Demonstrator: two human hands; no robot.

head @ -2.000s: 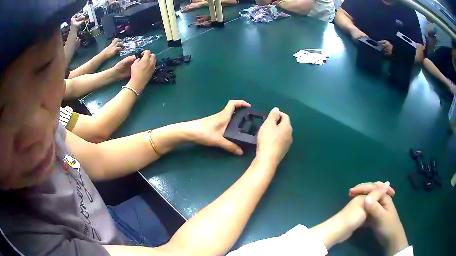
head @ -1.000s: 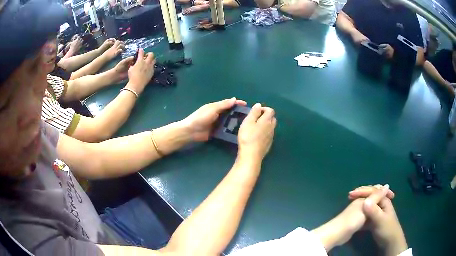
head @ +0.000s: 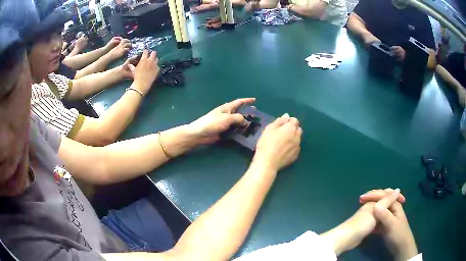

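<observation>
My left hand (head: pixel 357 223) and my right hand (head: pixel 396 219) are clasped together over the near right of the table, with white sleeves. No object shows in them. Beyond them, at right, lies a small pile of black accessories (head: pixel 435 178), touched by neither hand. In the middle, the neighbour at left holds a black insert tray (head: pixel 250 141) in both hands. Fingers of one hand are at its cut-out, where a dark piece shows; the other hand grips the near right side.
Dark tangled pieces (head: pixel 172 71) lie near another worker's hands at left. White cards (head: pixel 323 60) lie at mid-table. Pale uprights (head: pixel 180 23) stand on the far side. A person opposite handles tall black boxes (head: pixel 415 63). The neighbour's forearm (head: pixel 219 214) crosses in front of me.
The neighbour's hands have moved right with the insert tray, and fingers of one hand now reach over its cut-out. The view has shifted slightly. My hands stay clasped.
</observation>
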